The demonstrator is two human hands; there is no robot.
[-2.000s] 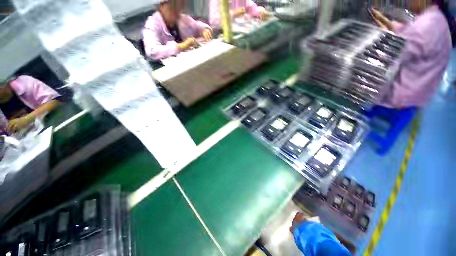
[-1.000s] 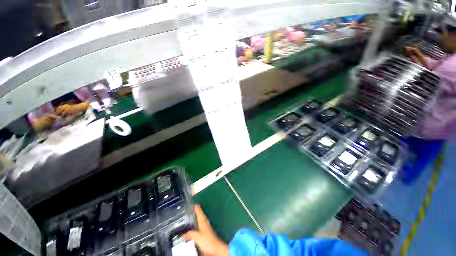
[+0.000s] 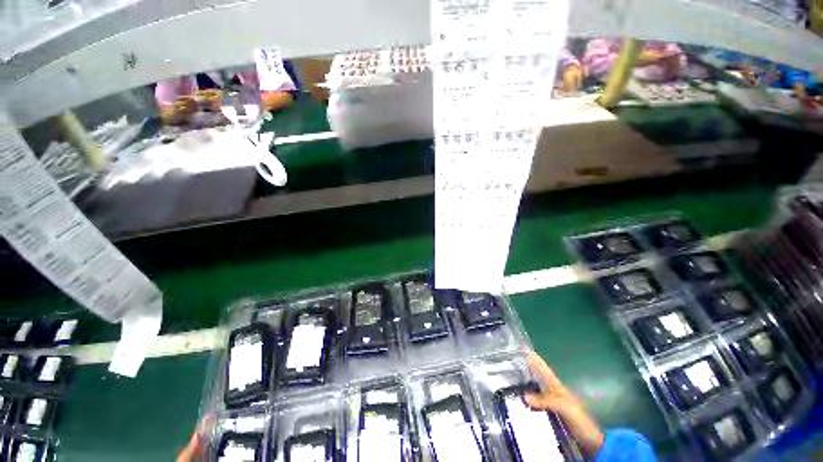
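A clear blister tray (image 3: 347,368) of black phones, in two rows, lies in front of me at the bottom centre. Several phones (image 3: 308,346) carry white labels; others in the back row show a grey patch. My right hand (image 3: 561,404) grips the tray's right edge, with the fingers over the near right pocket. My left hand (image 3: 194,444) is at the tray's left edge, mostly hidden and cut off. A long white printed label strip (image 3: 487,135) hangs down, its lower end over the tray's back edge.
Another tray of phones (image 3: 672,329) lies right on the green belt (image 3: 379,248), beside a tray stack (image 3: 799,253). A further tray (image 3: 36,388) is far left, near a second hanging label strip (image 3: 72,230). A white overhead rail (image 3: 226,54), cartons and pink-sleeved workers are beyond.
My view has turned left. The phone tray is now centred in front of me, and my left hand has appeared at its left edge. My right hand is now on its right edge.
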